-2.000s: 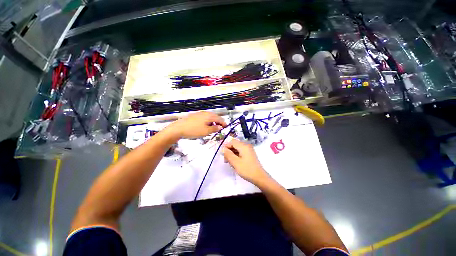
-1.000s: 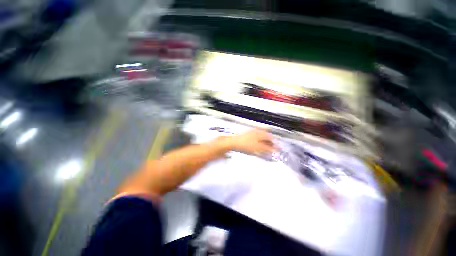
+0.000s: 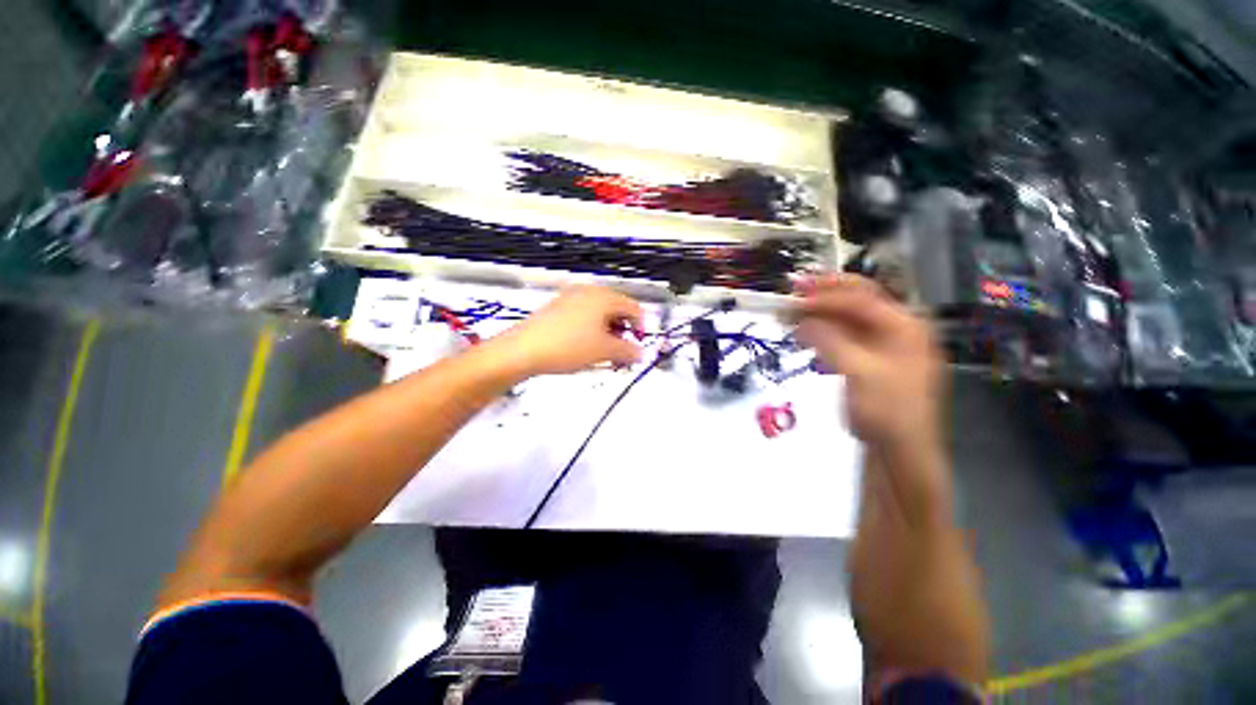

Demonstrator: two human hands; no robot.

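A thin black wire harness (image 3: 588,438) lies across the white layout board (image 3: 661,482), one branch hanging toward me. My left hand (image 3: 590,331) is at the harness near the board's middle, its fingers closed around a branch. My right hand (image 3: 857,331) is blurred, raised over the board's right back corner by the tray; whether it holds anything is unclear. A black upright piece (image 3: 707,353) stands among the right branches. A small red ring (image 3: 777,419) lies on the board at the right. Red and black leads (image 3: 452,322) lie at the left.
A cream parts tray (image 3: 455,103) with black and red wire bundles (image 3: 661,189) stands behind the board. Bagged harnesses (image 3: 159,69) lie at the left and right. A grey machine with coloured buttons (image 3: 950,255) stands right of the tray.
My right hand has moved from the middle of the harness to the board's right back corner, after a blurred reach off to the right. My left hand stays at the harness. The view has shifted.
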